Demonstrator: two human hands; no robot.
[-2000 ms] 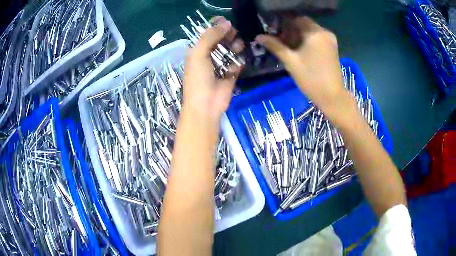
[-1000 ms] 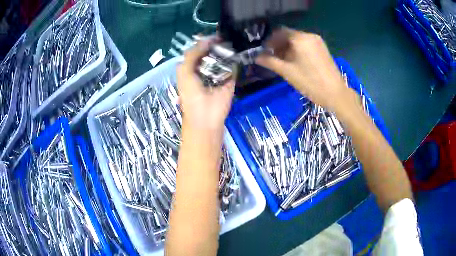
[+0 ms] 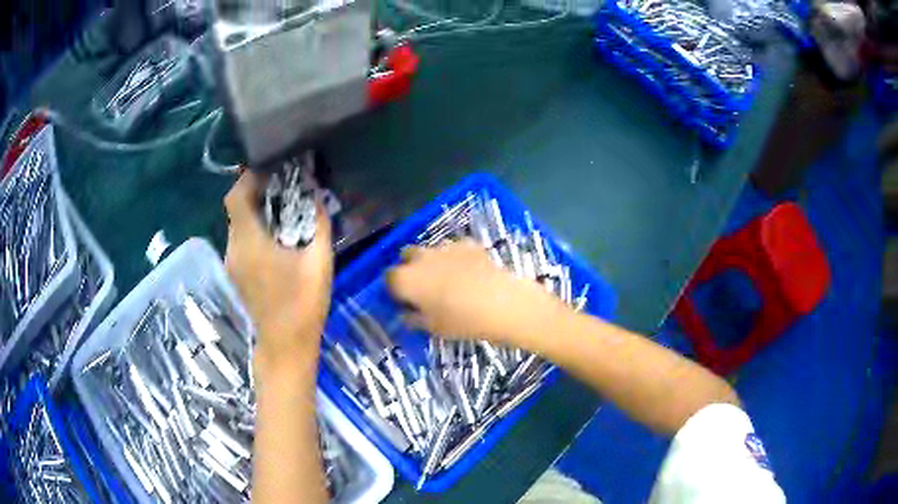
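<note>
My left hand (image 3: 281, 261) holds a bunch of silver metal rod parts (image 3: 293, 209), close below the machine's grey-white head (image 3: 295, 84). My right hand (image 3: 458, 290) is over the upper left part of the blue parts bin (image 3: 601, 295), blurred, with its fingers curled; I cannot tell whether it holds a part. Silver parts lie in the blue bin beneath and around it. The white parts bin (image 3: 379, 480), heaped with parts, lies under and left of my left forearm. The machine's dark base is mostly hidden behind my left hand.
Filled white bins (image 3: 67, 212) stand at the left, with a blue bin (image 3: 61, 433) below them. A far blue bin (image 3: 724, 128) sits near the table's right edge. A red part (image 3: 394, 77) is beside the machine head. Pale cables loop behind. A red stool (image 3: 802, 256) stands on the floor.
The view has swung right. My right hand has left the machine and moved over the blue bin. My left hand still holds its bunch near the machine.
</note>
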